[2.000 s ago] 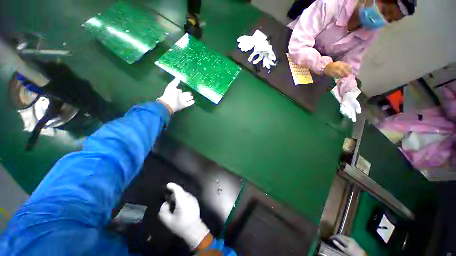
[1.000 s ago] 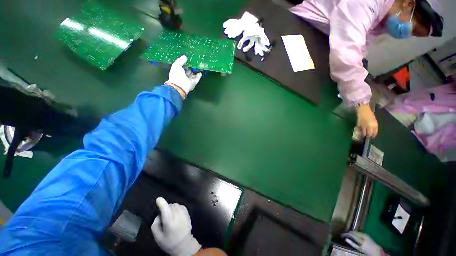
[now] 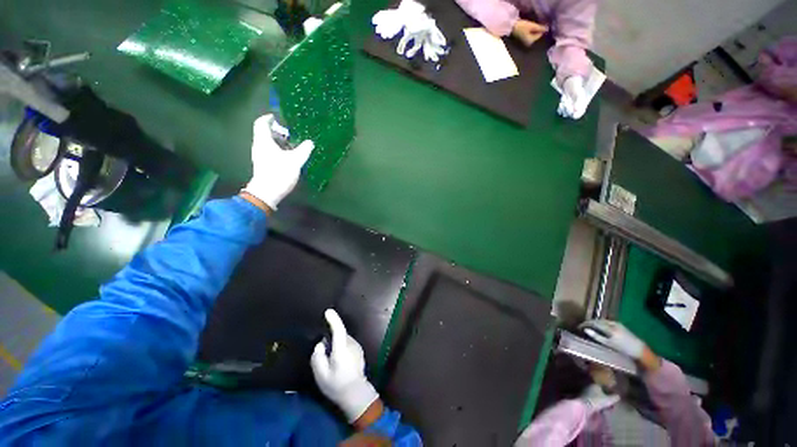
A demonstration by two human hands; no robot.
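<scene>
A green printed circuit board [image 3: 316, 100] stands steeply tilted over the green bench, its dotted side facing me. My gloved left hand [image 3: 278, 164] grips it at its near left edge, with the thumb at the face. My gloved right hand [image 3: 343, 365] is low over the black pad [image 3: 262, 297], fingers partly curled and one pointing up. A dark patch shows between its fingers; I cannot tell whether it is a held tool.
Another green board [image 3: 188, 48] lies at the far left. White gloves [image 3: 411, 30] and a pale card [image 3: 491, 54] lie on the opposite black mat. A round metal pot [image 3: 87, 179] is left; conveyor rails [image 3: 607, 275] are right. People in pink sit across and at lower right.
My left hand has lifted the board off the bench, turned it steeply upright and drawn it nearer. My right hand has stayed low over the pad. The person opposite has drawn back from the rail.
</scene>
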